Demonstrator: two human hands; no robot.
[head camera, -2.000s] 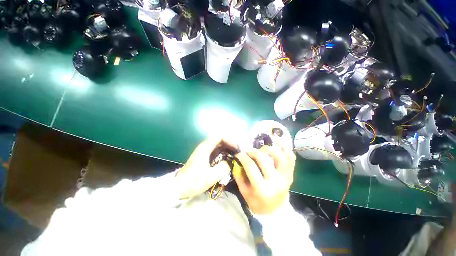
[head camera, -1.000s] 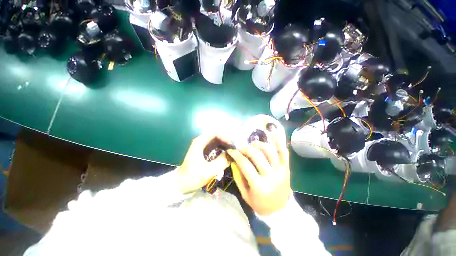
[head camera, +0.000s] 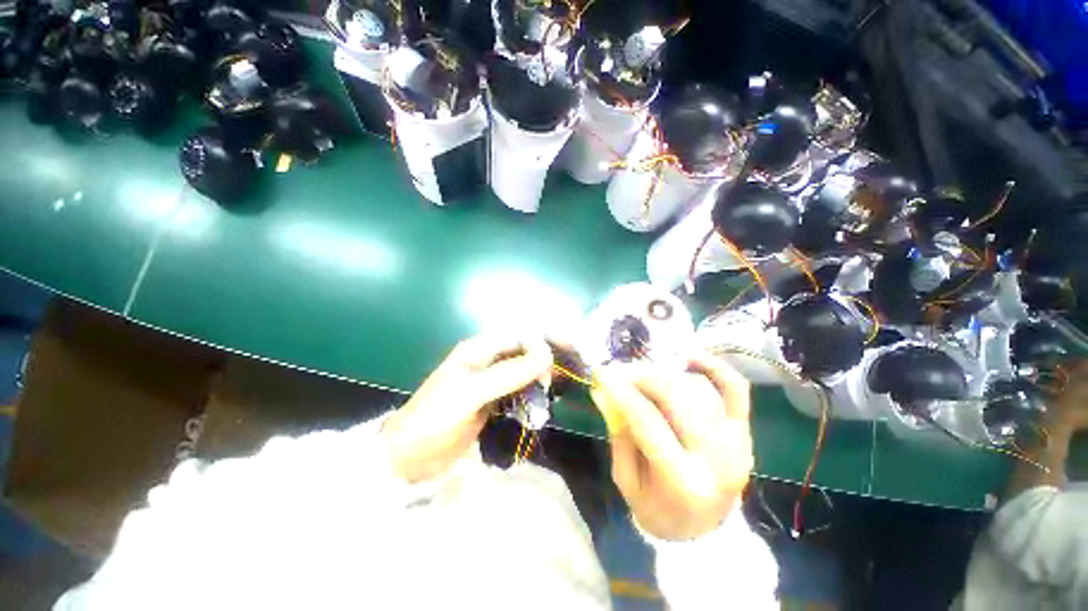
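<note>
My left hand (head camera: 459, 400) holds a dark ball head (head camera: 501, 439) with a small white part and yellow-orange leads hanging below it, at the bench's near edge. My right hand (head camera: 680, 442) is around the lower part of a white housing (head camera: 644, 313), whose round end face with a dark centre hub and a small dark spot points up. A thin yellow lead (head camera: 575, 374) runs between the hands. The right fingertips are near this lead; whether they pinch it is too blurred to tell.
The green bench (head camera: 274, 287) spans the view. Loose black ball heads (head camera: 131, 90) cluster at far left. White housings (head camera: 525, 161) stand at the back; several with black balls (head camera: 823, 334) and dangling leads lie at right. A brown carton (head camera: 107, 418) is below. Another person's sleeve (head camera: 1032, 549) shows at lower right.
My hands have moved apart, the right one toward the right. The yellow lead now shows between them. The housing's end face is less covered. Another person's arm has come further into view at right.
</note>
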